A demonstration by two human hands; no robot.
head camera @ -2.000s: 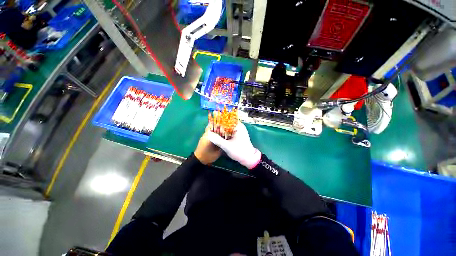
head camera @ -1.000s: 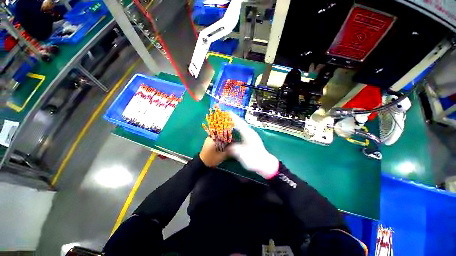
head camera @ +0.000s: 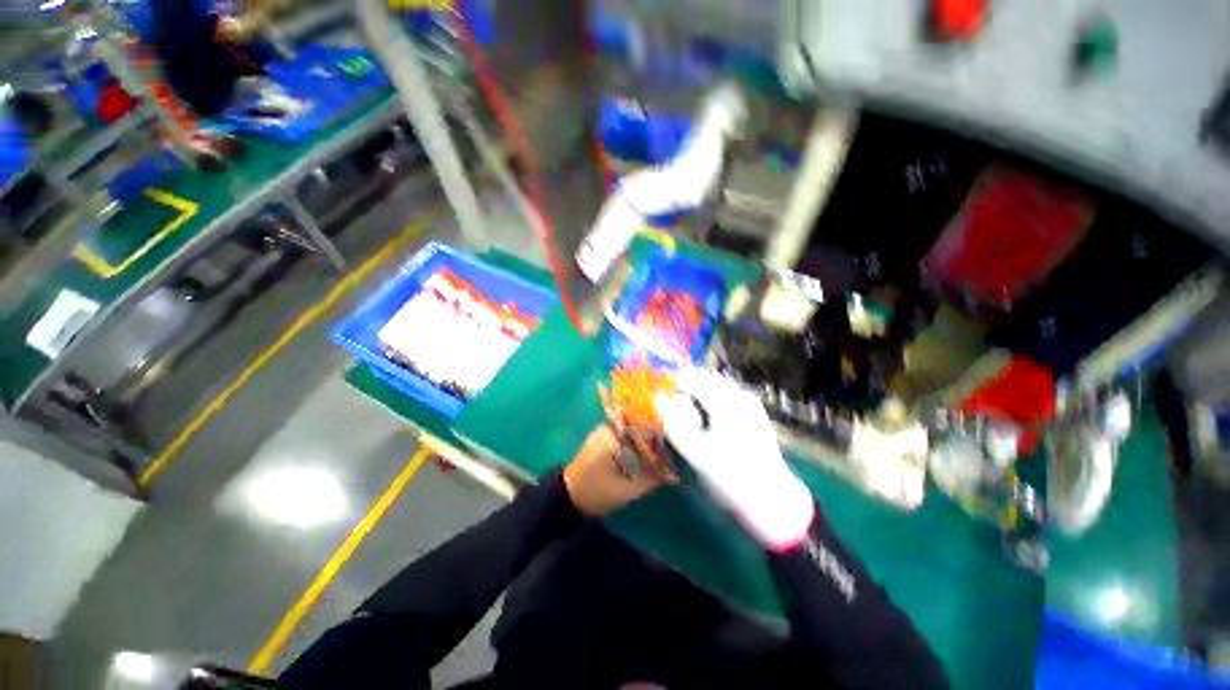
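My bare left hand (head camera: 614, 469) is closed around a bunch of wire leads (head camera: 642, 402) with orange-yellow tips pointing up. My right hand (head camera: 742, 456), in a white glove with a pink cuff, is at the right side of the bunch, its fingers near the tips. The frame is blurred, and whether the glove grips a lead cannot be told. The small blue bin (head camera: 704, 290) with orange-red parts is just behind the bunch. The crimping applicator (head camera: 809, 353) is to the right of the bin.
A shallow blue tray (head camera: 362, 324) of white-red leads is on the green bench (head camera: 519, 407) at left. A white bracket (head camera: 661, 189) with a red-edged sheet hangs above. The large machine (head camera: 1005, 81) stands at upper right. A blue tote (head camera: 1113, 661) shows at lower right.
The view has shifted, so the bench things sit lower and further right. The gloved hand has moved up beside the orange tips. The bare hand still holds the bunch.
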